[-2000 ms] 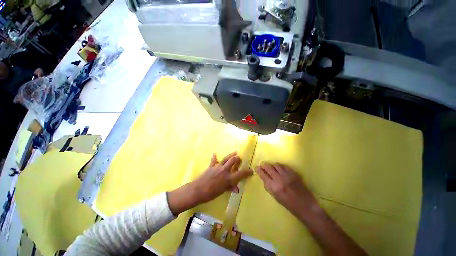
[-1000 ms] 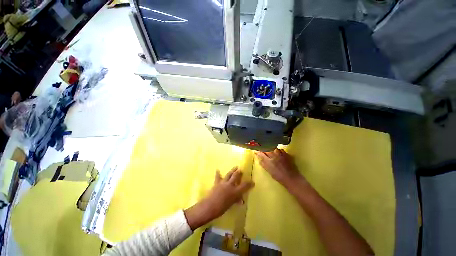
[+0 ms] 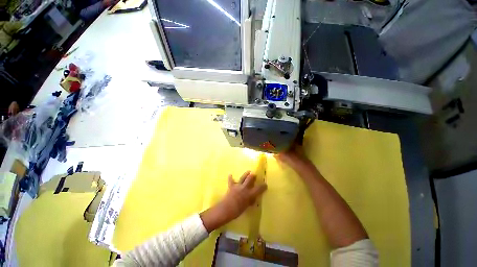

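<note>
Two yellow garment panels, a left one (image 3: 172, 172) and a right one (image 3: 345, 177), lie on the machine bed, their edges meeting along the template slot strip (image 3: 254, 221). My left hand (image 3: 243, 195) lies on the left panel beside the strip, fingers spread, palm down. My right hand (image 3: 291, 156) reaches under the right side of the sewing machine head (image 3: 269, 134); its fingertips are partly hidden by the head and bright lamp glare. The needle is hidden.
A control screen (image 3: 201, 39) stands left of the head. Stacked panels (image 3: 55, 224) lie at the left. Dark scraps (image 3: 52, 143), a clear plastic bag (image 3: 31, 120) and a red-and-yellow object (image 3: 71, 78) are on the white table (image 3: 104, 120).
My right hand has moved forward along the seam, from beside my left hand to under the head. My left hand stays on the left panel. The camera view has shifted.
</note>
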